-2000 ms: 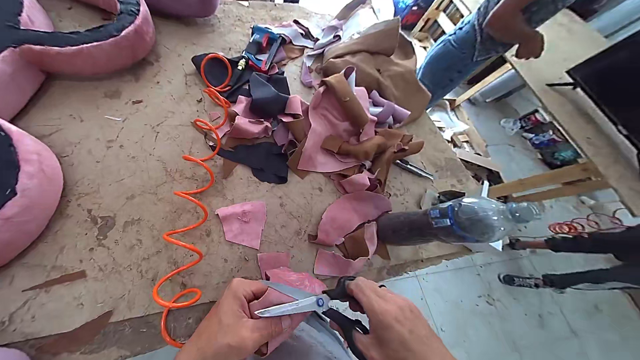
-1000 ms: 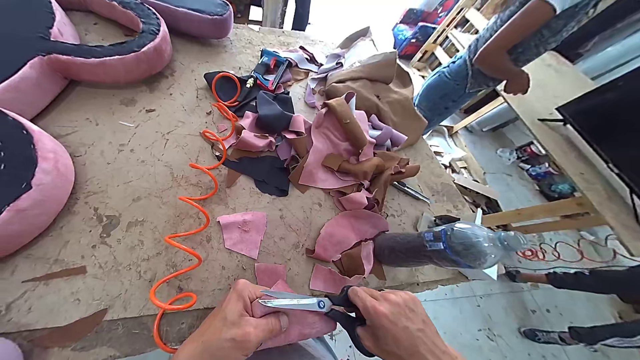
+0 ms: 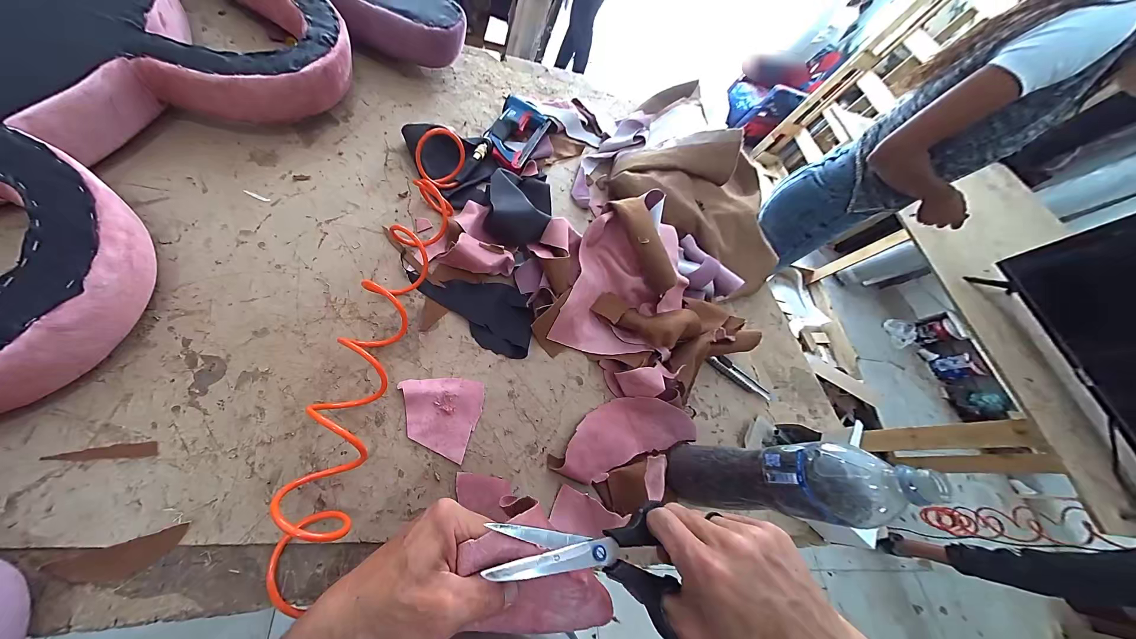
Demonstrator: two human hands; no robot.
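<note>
Near the bottom middle, my left hand (image 3: pixel 413 577) pinches a pink fabric piece (image 3: pixel 555 603) between thumb and fingers. My right hand (image 3: pixel 745 568) holds scissors with black handles (image 3: pixel 603 552) by their loops. Their blades are parted and point left, over the fabric beside my left fingertips. Just beyond lie small pink scraps (image 3: pixel 577 512) and a rounded pink piece (image 3: pixel 630 435). A loose pink piece (image 3: pixel 444 415) lies flat on the wooden worktable (image 3: pixel 248 355). An orange coiled air hose (image 3: pixel 355 444) runs along it, left of my hands.
A scrap heap (image 3: pixel 612 284), a blue and red tool (image 3: pixel 517 133) and a utility knife (image 3: pixel 741 377) lie farther back. A plastic bottle (image 3: pixel 825 479) rests on its side at the right edge. Pink and black padded pieces (image 3: pixel 98 293) stand left. A person (image 3: pixel 914 151) stands beyond the table.
The scissor blades, nearly together one second ago, are now wider apart. Both hands keep hold of the fabric and the scissors.
</note>
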